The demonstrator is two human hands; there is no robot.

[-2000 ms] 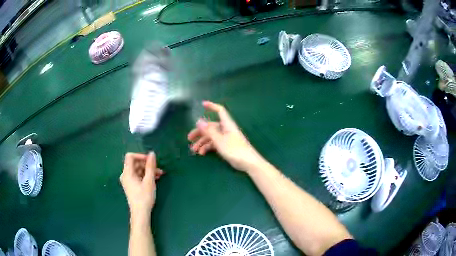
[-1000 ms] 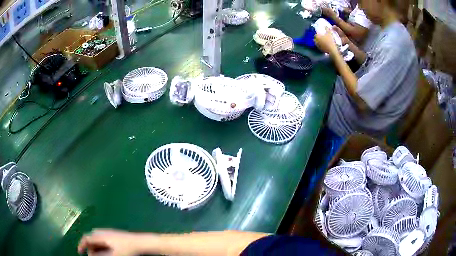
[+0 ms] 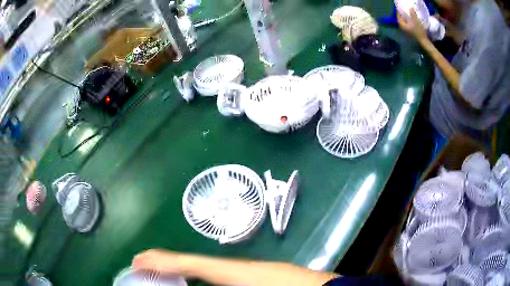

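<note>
My right hand (image 3: 154, 260) is at the bottom edge, its arm coming in from the lower right. It is blurred, with its fingers over the upper edge of a white ribbed grille (image 3: 150, 277), which the picture's edge cuts off. Whether the fingers grip it cannot be told. My left hand is out of view. A white clip fan (image 3: 223, 204) lies on the green bench above my right forearm, blades showing in its open ribbed housing. Its white clip (image 3: 281, 201) is on its right side.
More fans lie at left (image 3: 81, 206) and behind (image 3: 218, 74). Another fan (image 3: 282, 104) touches overlapping grilles (image 3: 348, 137). A metal post (image 3: 263, 33), black power unit (image 3: 106, 88), and parts box (image 3: 146, 51) are behind. A person (image 3: 475, 67) and container of fans (image 3: 436, 246) are right.
Since one second ago, the bench objects appear shifted right as the view turned left. My right hand now overlaps a grille at the bottom edge. My left hand, seen two seconds ago, is gone from view.
</note>
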